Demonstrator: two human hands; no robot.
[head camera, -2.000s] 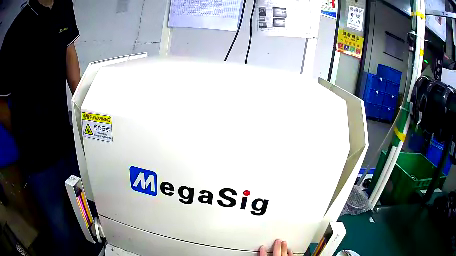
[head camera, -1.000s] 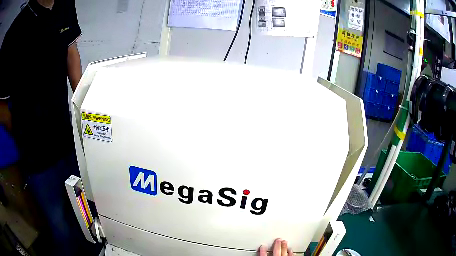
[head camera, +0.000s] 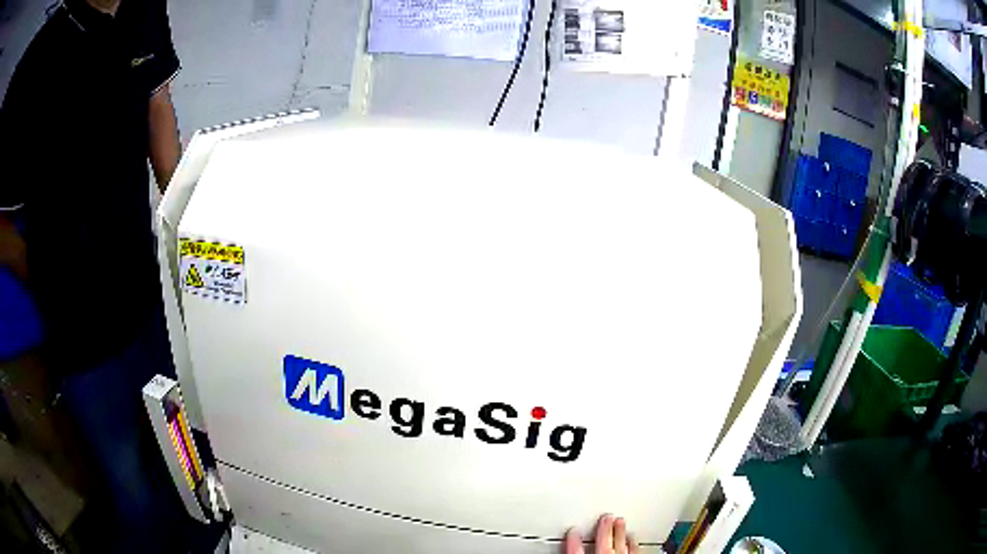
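Observation:
The test chamber's white lid (head camera: 465, 271) is down and fills the middle of the view, with blue and black MegaSig lettering. The fingers of my right hand (head camera: 602, 536) rest on the lid's lower front, right of centre, cut off by the bottom edge of the picture. Whether the rest of that hand holds anything is hidden. My left hand is not in view. White posts with coloured strips stand at the left front corner (head camera: 179, 449) and right front corner (head camera: 714, 517).
A person in a dark shirt (head camera: 87, 162) stands at the left. A green-matted bench (head camera: 855, 498) is at the right, with a round white dish (head camera: 754, 546) at its near edge. A green bin (head camera: 904, 368), blue bins (head camera: 831, 200) and black headphones (head camera: 942, 227) are at the right.
The view has shifted very slightly. The lid and the fingers on it have otherwise kept their places.

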